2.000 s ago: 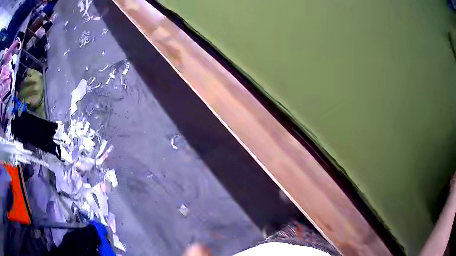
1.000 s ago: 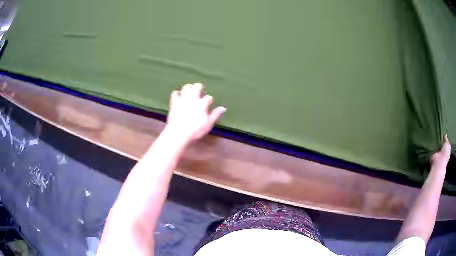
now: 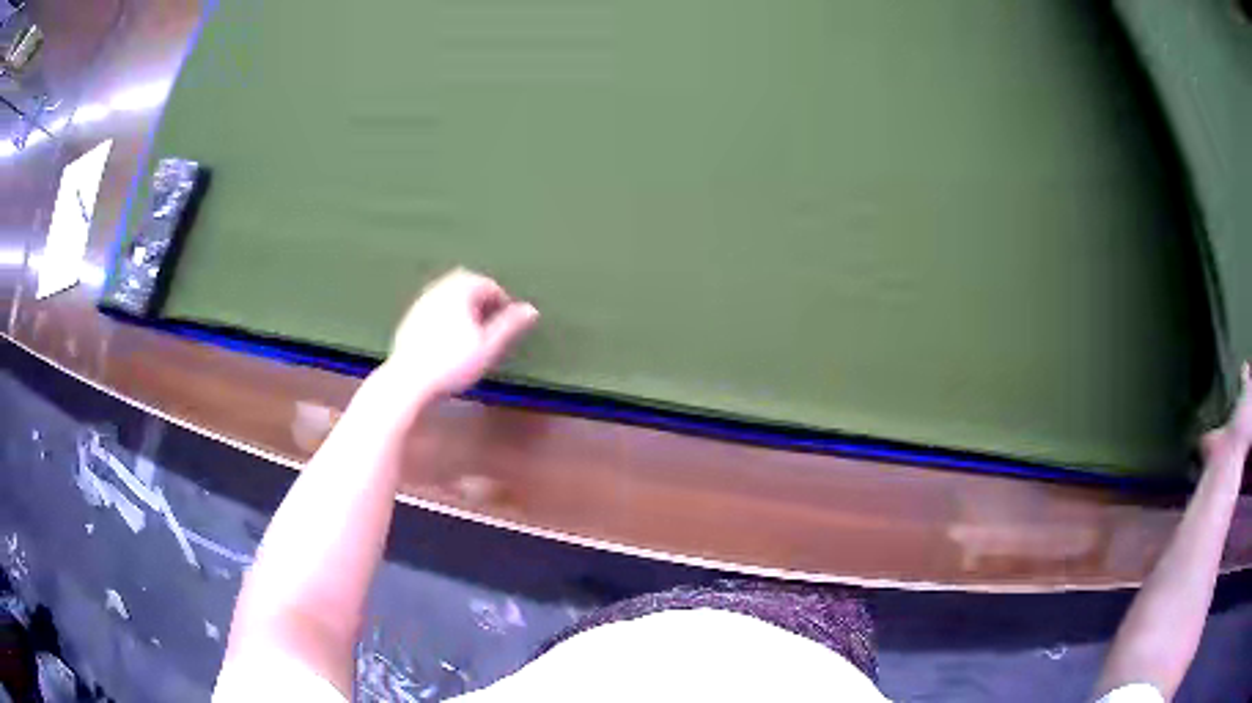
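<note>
Green fabric (image 3: 714, 206) lies mostly smooth over the table, with a dark and blue line along its near side. My left hand (image 3: 460, 330) is bare, over the fabric near its near edge, with the fingers curled; whether it pinches any cloth cannot be told. My right hand (image 3: 1226, 426) is at the right rim of the picture, partly cut off, holding the lifted fabric ply (image 3: 1215, 151) at its lower edge. The lifted ply rises at the right with a dark fold beside it.
A dark wrapped weight (image 3: 157, 236) in shiny film lies on the fabric's left near corner. A white paper sheet (image 3: 74, 220) with a thin pen lies on the table left of it. The brown table edge (image 3: 659, 481) runs in front of me. Scraps litter the grey floor.
The view has shifted left, bringing the weight and paper into sight. My left hand has changed from spread to curled fingers. The wrinkles in the fabric have flattened. My right hand still holds the ply.
</note>
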